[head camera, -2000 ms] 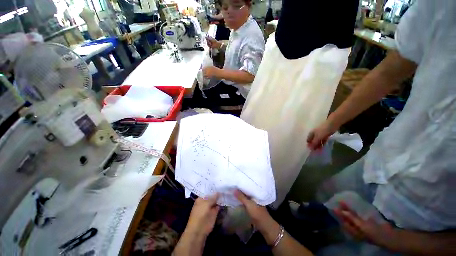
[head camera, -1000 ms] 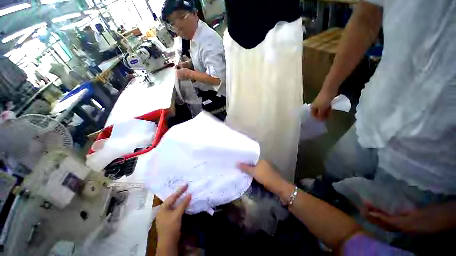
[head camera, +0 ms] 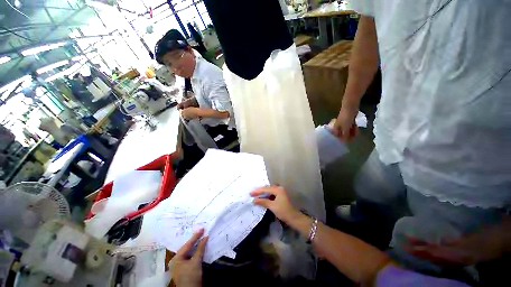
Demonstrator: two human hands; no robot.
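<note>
A white paper pattern piece (head camera: 221, 188) with pen lines and curved edges lies across the table's corner and over the lap. My left hand (head camera: 189, 259) is at its near edge, fingertips on the sheet. My right hand (head camera: 275, 203) holds its right edge between thumb and fingers, with a bracelet at the wrist. Whether other layers lie under the sheet cannot be told.
A red tray (head camera: 168, 178) holds white pieces at the table end. A sewing machine (head camera: 56, 252) and fan (head camera: 36, 200) are at left. Cream cloth (head camera: 274, 123) hangs under black cloth (head camera: 246, 33). A person (head camera: 442, 112) stands close at right; another sits behind (head camera: 207, 84).
The view has swung right. The pattern piece has turned and its lined face shows more clearly. My hands have moved apart from its near edge, the right hand to its right edge.
</note>
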